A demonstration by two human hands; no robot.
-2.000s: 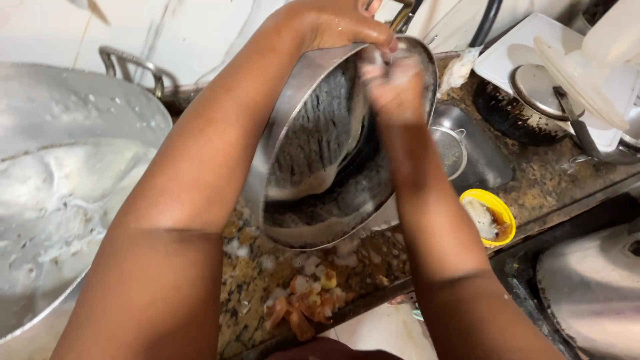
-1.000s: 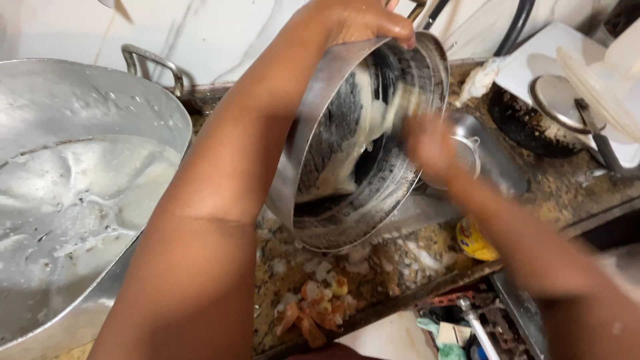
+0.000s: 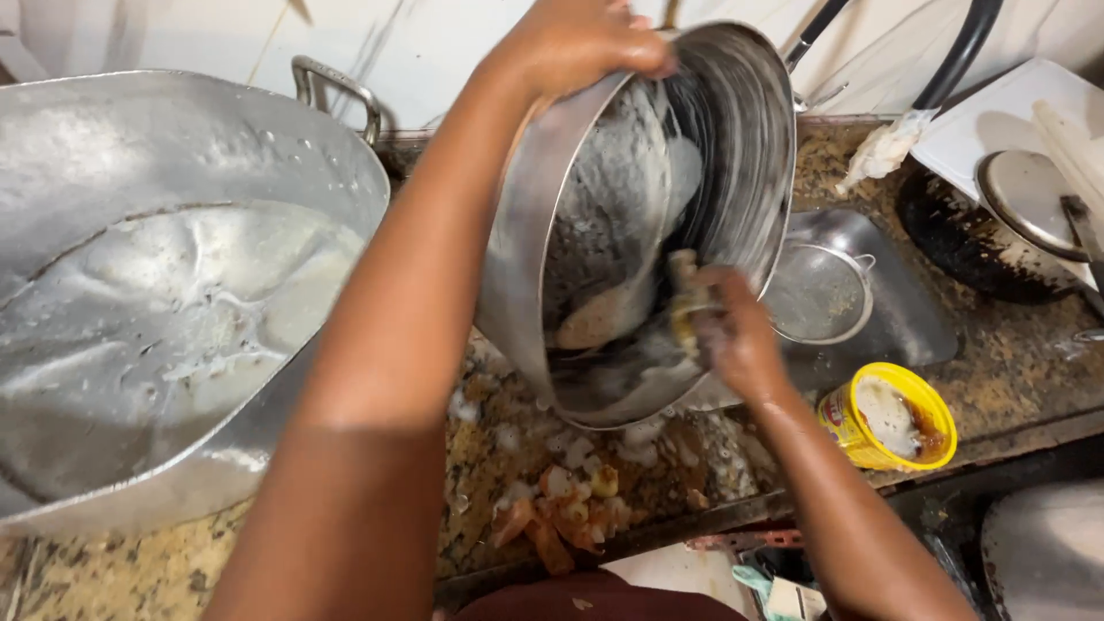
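Observation:
A deep metal pot (image 3: 528, 259) is tilted on its side over the counter, its mouth toward me and its inner wall streaked with suds and dark residue. My left hand (image 3: 595, 43) grips the pot at its upper rim. Inside the lower right of the mouth, my right hand (image 3: 733, 332) holds a yellowish scrubbing pad (image 3: 687, 319), blurred, against or close to the sudsy inner wall. Right of my right forearm stands a yellow plastic tub (image 3: 936, 423) with whitish and brown contents.
A large aluminium pot (image 3: 198, 250) stands at left. Food scraps (image 3: 565, 517) and foam lie on the granite counter (image 3: 103, 569). A strainer (image 3: 819, 293) rests in the sink (image 3: 914, 323). A blackened pan (image 3: 966, 233), a lid (image 3: 1031, 203) and a white board (image 3: 1018, 121) are at right.
My right hand has moved from the upper part of the pot's mouth to its lower right. My left hand keeps its hold at the rim.

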